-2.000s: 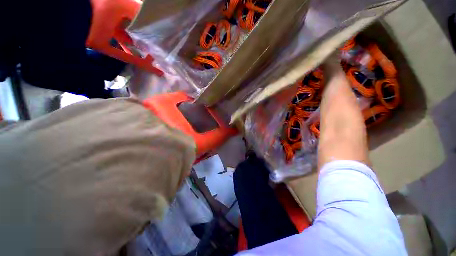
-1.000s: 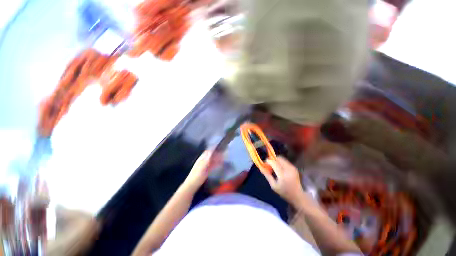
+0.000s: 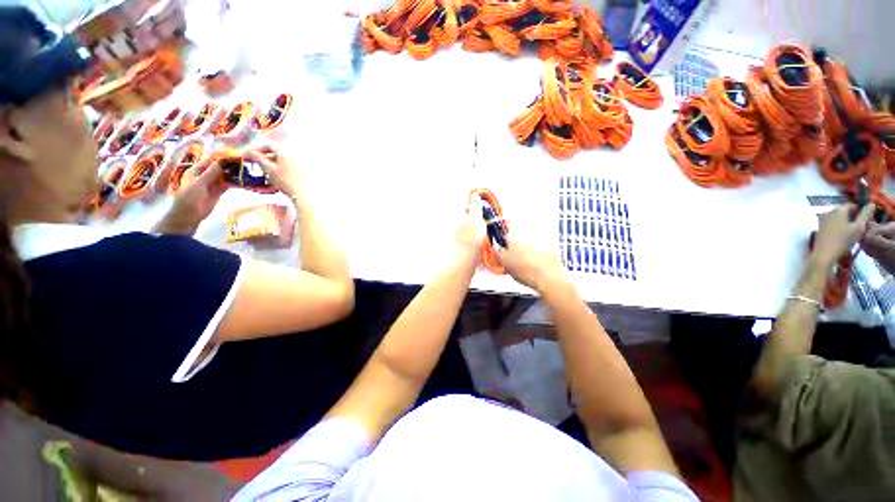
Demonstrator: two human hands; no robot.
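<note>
An orange coiled cable [image 3: 493, 204] with black connectors inside its loop is held upright over the front edge of the white table [image 3: 393, 196]. My left hand [image 3: 473, 227] grips its left side. My right hand [image 3: 518, 263] holds its lower right side by the black part. A label sheet [image 3: 597, 227] with rows of small dark strips lies flat just right of the coil. The exact finger contacts are too small to tell.
Piles of orange coils [image 3: 574, 108] lie across the far side and right. A person on the left [image 3: 128, 324] handles a coil near clear trays and a printed card sleeve [image 3: 257, 224]. Another person's arms [image 3: 800, 304] work at the right. A blue printed box [image 3: 667, 29] stands behind.
The view has swung from the carton on the floor to the table. My left hand, apart from the coil a second ago, now holds it together with my right.
</note>
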